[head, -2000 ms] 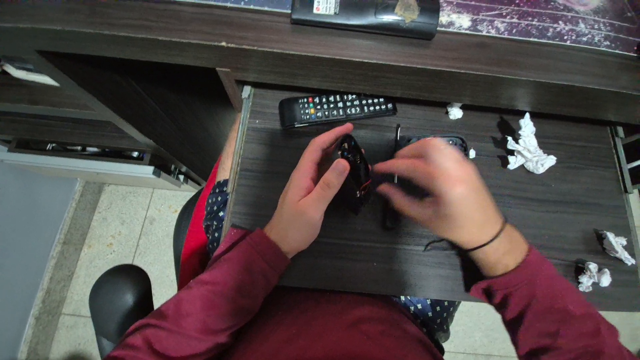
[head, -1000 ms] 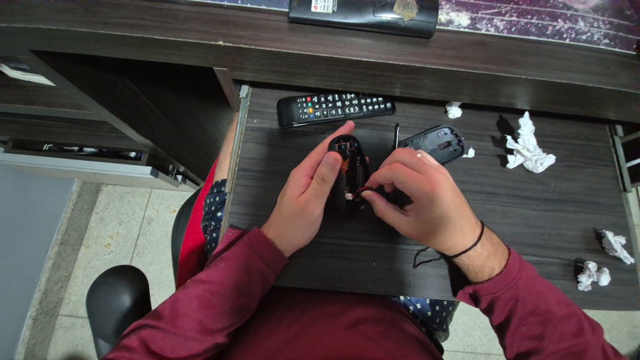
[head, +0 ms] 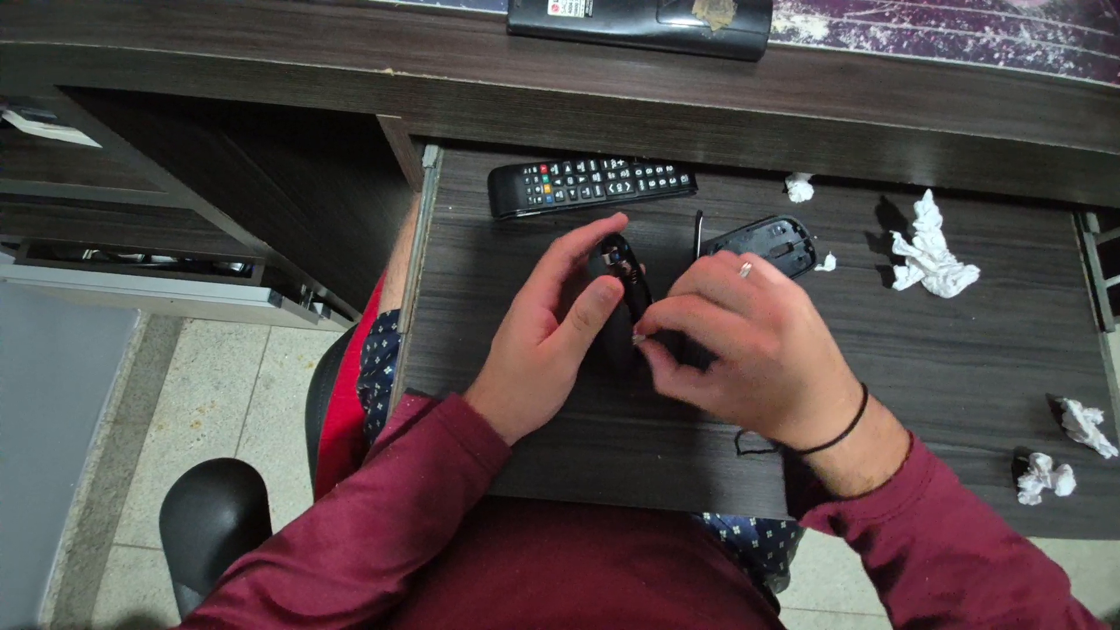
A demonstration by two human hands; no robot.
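My left hand holds an opened black device, which looks like the lower half of a computer mouse, tilted with its inner parts showing. At the lower right edge of that device, my right hand pinches something small and pale between thumb and forefinger; what it is cannot be made out. Just beyond the right fingers lies a black plastic shell, inner side up, partly hidden by the hand. Beside the shell's left end is a thin dark rod. A thin black cord shows under the right wrist.
A black remote control lies at the back left of the pulled-out wooden drawer or shelf. Crumpled white paper and several smaller wads are on the right side. Another black device rests face down on the desktop above. A chair armrest is at lower left.
The device in my left hand has turned, showing less of its inside than one second ago. My right hand stays near its edge; two seconds ago it was blurred and higher, over the shell.
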